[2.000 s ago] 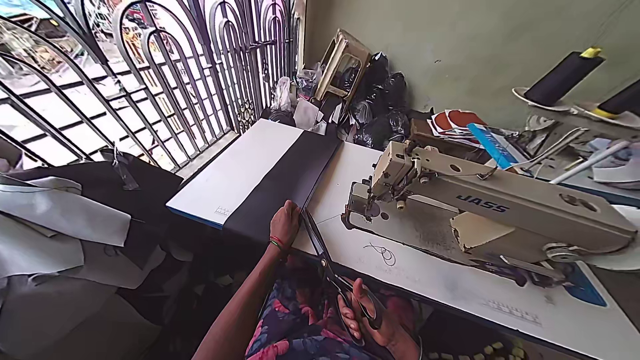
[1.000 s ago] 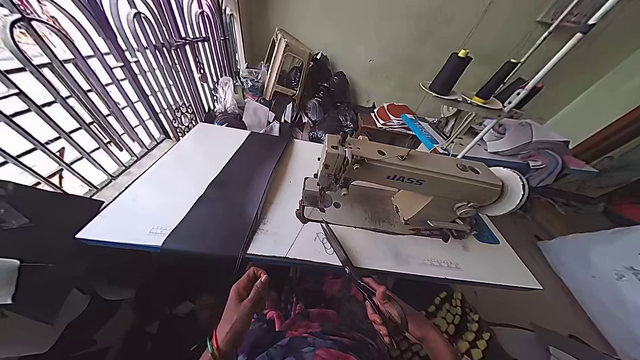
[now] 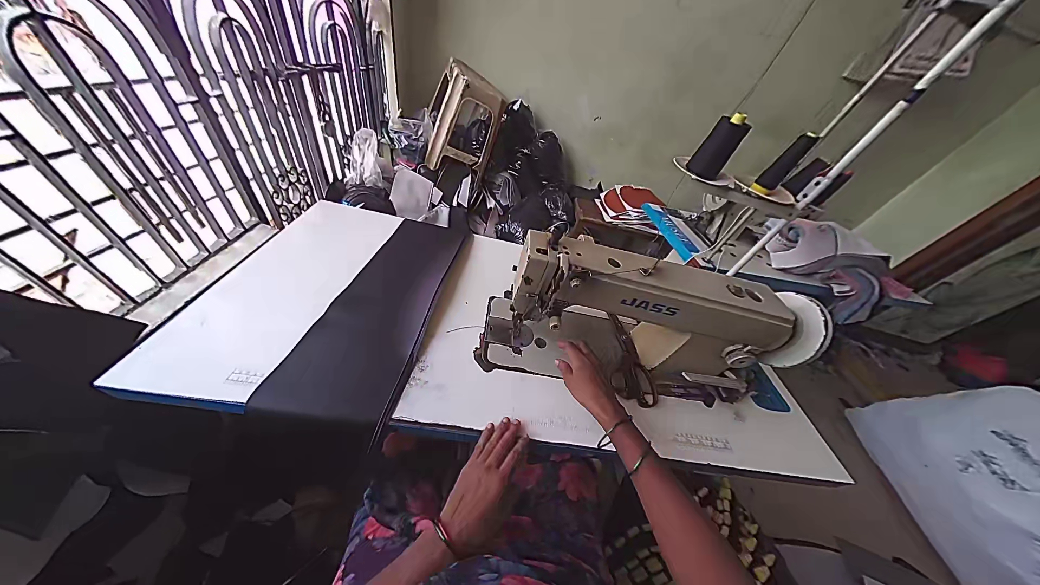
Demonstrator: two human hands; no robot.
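A beige JASS sewing machine [image 3: 666, 301] is set into a white table [image 3: 268, 284]. My right hand [image 3: 587, 380], holding nothing, reaches over the machine bed just right of the needle area. Black-handled scissors [image 3: 634, 374] lie beneath the machine arm, right of that hand. My left hand [image 3: 487, 479] rests with fingers spread at the table's front edge, fingertips on the edge, and holds nothing. Dark fabric [image 3: 349, 325] lies across the table left of the machine and hangs over the front edge. A thin thread [image 3: 465, 328] trails left from the needle area.
Black thread cones [image 3: 718, 148] stand on a holder behind the machine. A metal window grille [image 3: 187, 146] borders the left side. Black plastic bags [image 3: 532, 179] and an overturned stool [image 3: 467, 114] are behind the table. A white sack [image 3: 959, 471] bearing writing lies at the right.
The scissors have left my right hand and now lie under the machine arm. My right hand has moved to the machine bed. My left hand has come to the table's front edge.
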